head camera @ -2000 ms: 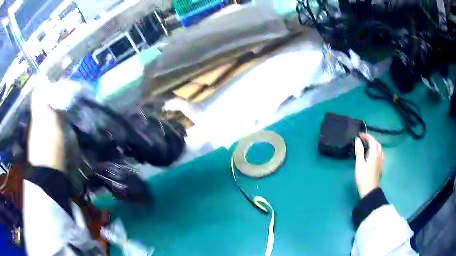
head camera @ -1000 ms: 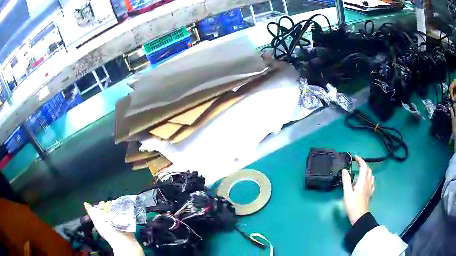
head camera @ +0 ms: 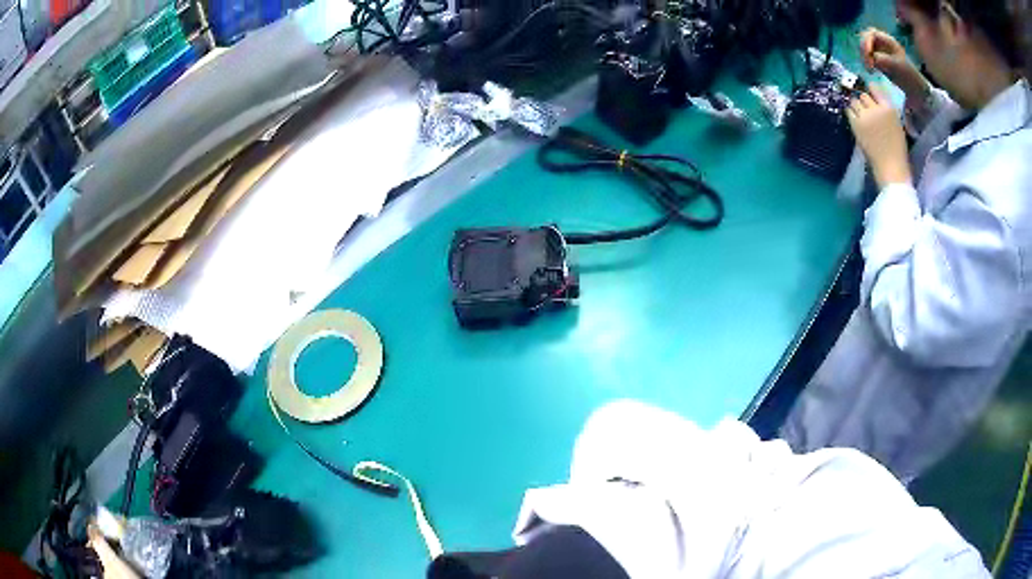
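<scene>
A black electrical unit (head camera: 504,275) lies on the green bench, its wired side facing right. Its thick black cable (head camera: 668,187) is coiled behind it with a yellow band. A tan tape roll (head camera: 292,396) lies flat to its left, with a pale liner strip (head camera: 413,509) trailing towards me. My left hand (head camera: 111,556) is cut off at the bottom left, its fingers against clear plastic wrap (head camera: 147,545) beside dark units (head camera: 198,452); its grip is unclear. My right sleeve reaches across the bottom, and my right hand is out of the picture.
Stacked cardboard and foam sheets (head camera: 181,215) lie along the far left edge. Black units and cables are piled at the back (head camera: 645,79). A coworker (head camera: 951,249) in a pale smock stands at the right, hands on another black unit (head camera: 820,124). A green crate (head camera: 142,57) is top left.
My view has turned right. My right hand has left the lone unit and gone out of the picture. My left hand and the dark units beside it are now at the bottom left corner.
</scene>
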